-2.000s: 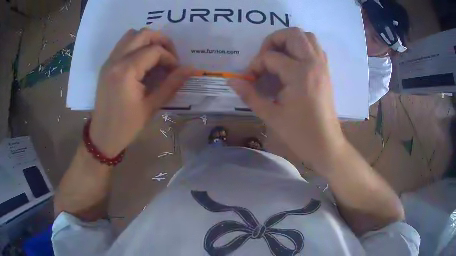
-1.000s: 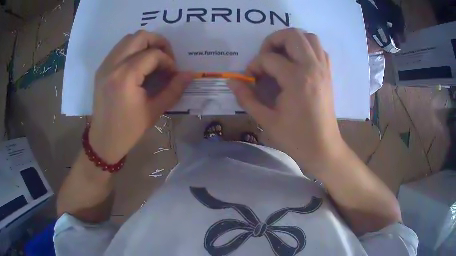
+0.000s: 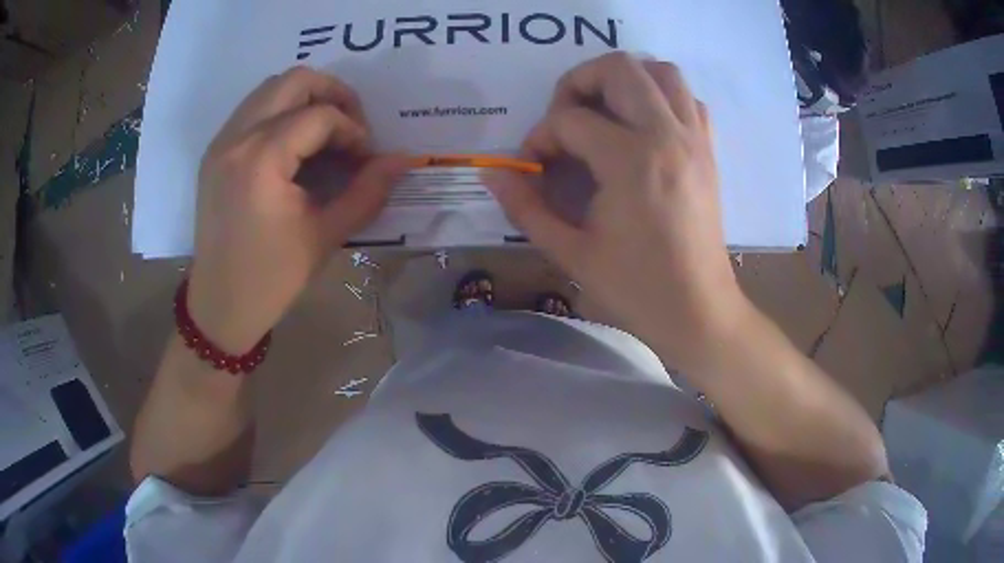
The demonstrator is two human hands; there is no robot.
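Observation:
A large white FURRION carton (image 3: 462,66) lies closed in front of me, lettering upright to me. A warning label (image 3: 446,185) with an orange top band and lines of small print is at the carton's near edge, over the front flap. My left hand (image 3: 275,187) pinches its left end between thumb and finger. My right hand (image 3: 622,165) pinches its right end the same way. The orange band looks bent up towards me. Whether the label's lower part touches the carton I cannot tell. Dark slots of the flap show on both sides below it.
Another printed white carton (image 3: 55,407) stands at the lower left. A further printed carton (image 3: 936,121) is at the upper right, beside a partly visible person (image 3: 820,66). A pale bulky thing (image 3: 949,456) is at the lower right. White slivers lie on the brown floor (image 3: 319,429).
Both hands have shifted very slightly left in the picture, along with the carton lettering. Their pinch on the label looks the same. The person at the upper right has moved partly out of view.

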